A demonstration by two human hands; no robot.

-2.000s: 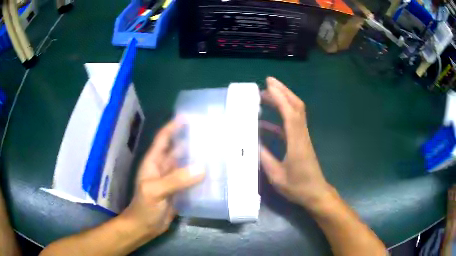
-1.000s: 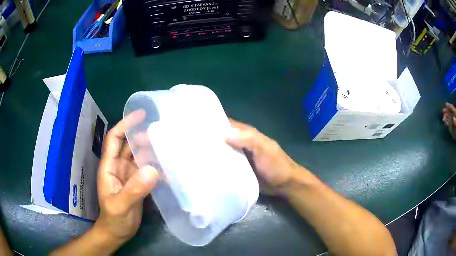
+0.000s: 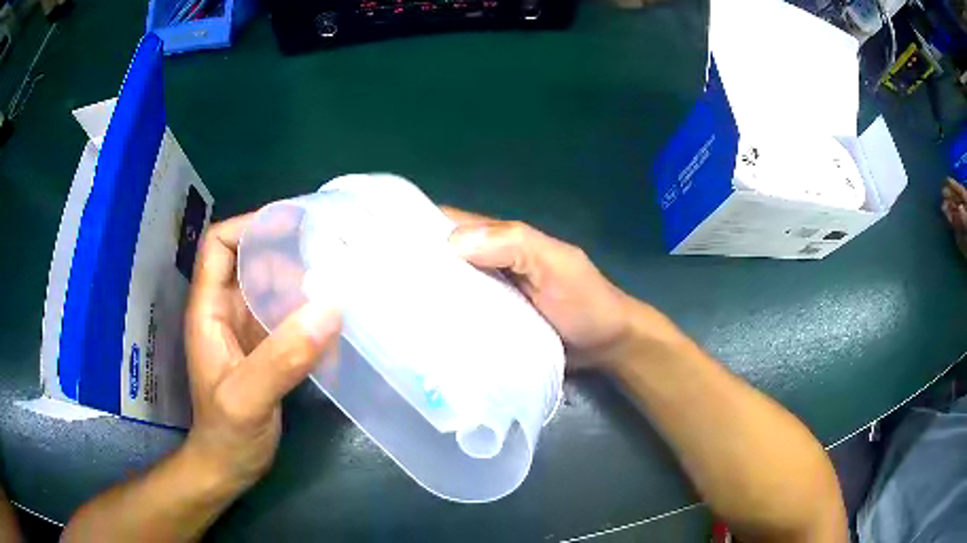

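The frosted translucent tub [image 3: 371,424] is held above the bench, its wide oval side facing me and tilted. The white cover [image 3: 387,196] is joined behind it. A small round fitting [image 3: 479,439] shows through the tub's lower end. My left hand [image 3: 239,350] grips the tub's left side, thumb on its face and fingers behind it, seen through the clear wall. My right hand [image 3: 551,281] holds the upper right side of the white cover, fingers partly hidden behind it. Glare washes out the middle of the unit.
An open blue and white carton [image 3: 159,286] stands at the left. A second carton [image 3: 763,217] with raised flaps stands at the upper right, a white unit inside. A blue tool bin [image 3: 191,34] and black radio unit [image 3: 424,27] are at the back. Another person's hand [image 3: 954,212] shows at the right edge.
The unit has turned from side-on, with its face now towards me. My right hand, earlier apart from it, holds the cover. The view has shifted, bringing the right carton fully in.
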